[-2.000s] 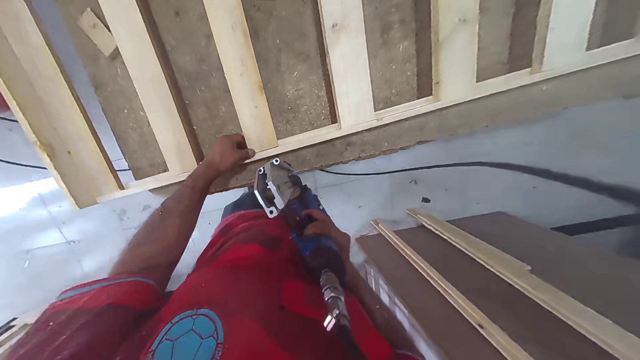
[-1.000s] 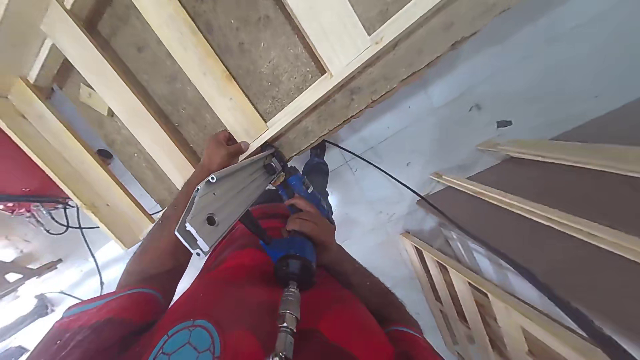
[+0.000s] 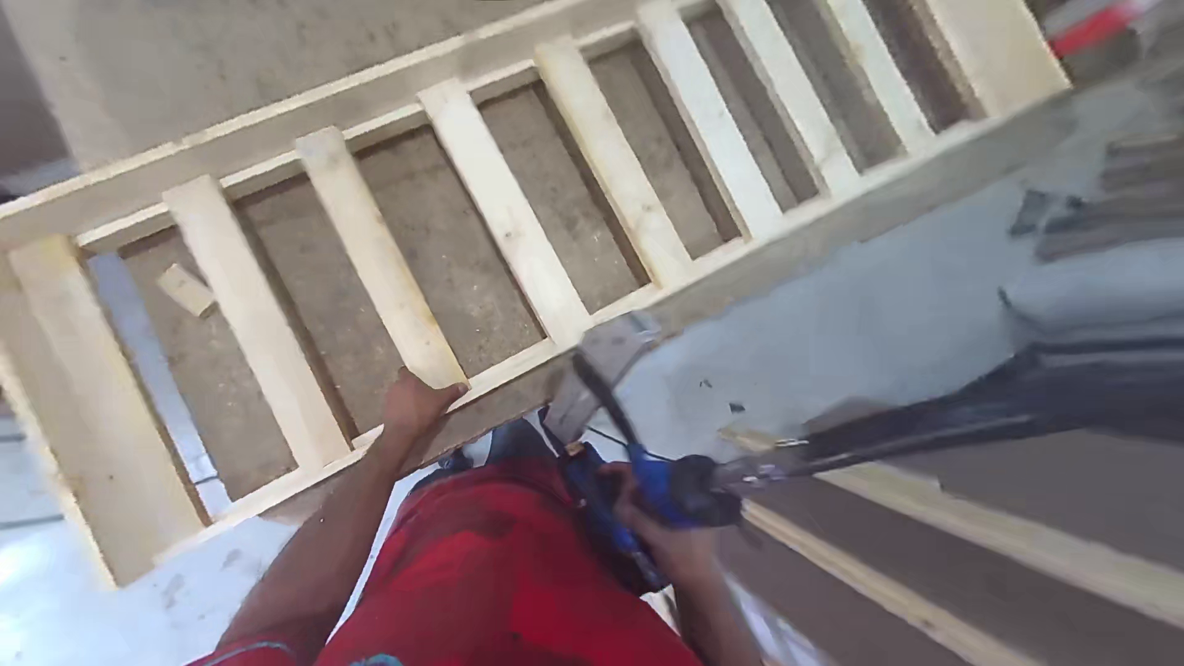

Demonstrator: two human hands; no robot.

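A slatted frame of pale wood (image 3: 499, 208) lies across the view in front of me, its slats running between two long rails. At the near rail, my left hand (image 3: 421, 407) grips the end of one slat, with the fingers bent over the wood. Lower right of it, my right hand (image 3: 652, 523) is closed round the handle of a blue pneumatic nailer (image 3: 601, 499). The nailer's metal magazine (image 3: 601, 370) reaches up to the near rail; whether it touches cannot be told. A black hose (image 3: 925, 416) leads from the tool to the right.
Under the frame is a brown, dusty work surface (image 3: 231, 46). A small wood offcut (image 3: 187, 289) lies on it between slats at the left. Wooden strips (image 3: 999, 541) rest on brown boards at the lower right. Small dark scraps (image 3: 736, 407) lie on the pale floor.
The nailer has turned, its hose now running to the right instead of down toward me. My left hand is still at the near rail. The view has swung, showing more of the frame.
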